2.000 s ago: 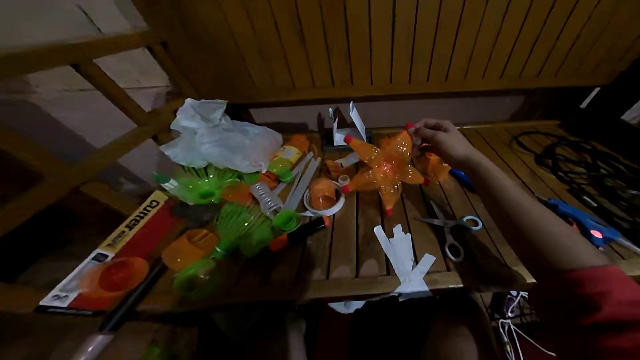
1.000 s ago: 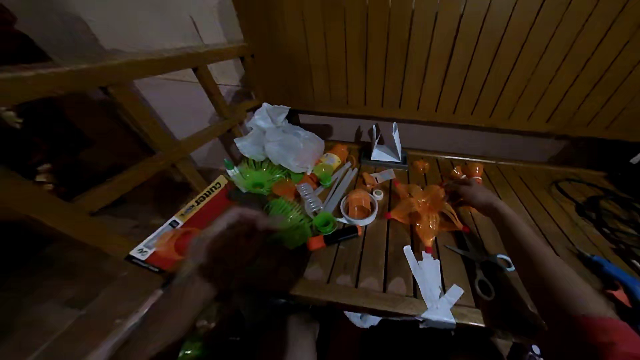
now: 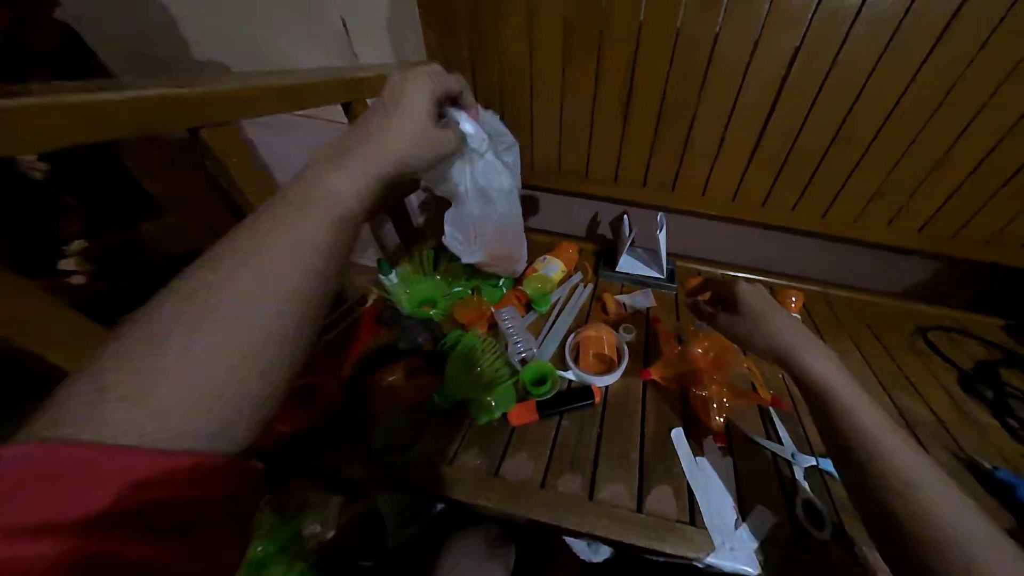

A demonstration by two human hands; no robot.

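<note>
My left hand (image 3: 420, 120) grips the gathered top of a translucent white plastic bag (image 3: 484, 200), which hangs over the cut green plastic bottle pieces (image 3: 424, 288) at the slatted bench's left. My right hand (image 3: 740, 308) is above the bench, fingers curled at a small orange plastic piece (image 3: 698, 290); whether it holds it is hard to tell. Just below that hand lies an orange star-shaped plastic piece (image 3: 708, 372) with red tips. Scissors (image 3: 796, 460) lie spread to its lower right, and white paper strips (image 3: 712, 488) hang over the front edge.
A roll of tape (image 3: 622, 364) with an orange piece inside, a black and orange marker (image 3: 554, 406), pale strips (image 3: 564, 320) and an orange bottle (image 3: 552, 264) lie mid-bench. Behind them stands a folded white piece (image 3: 642, 254). Black cable (image 3: 976, 376) lies coiled at right; a wooden armrest (image 3: 192, 100) borders the left.
My left hand has come into view and lifted the plastic bag, which lay on the green pieces. My right hand, at the star's tip two seconds ago, is now above the star near a small orange piece.
</note>
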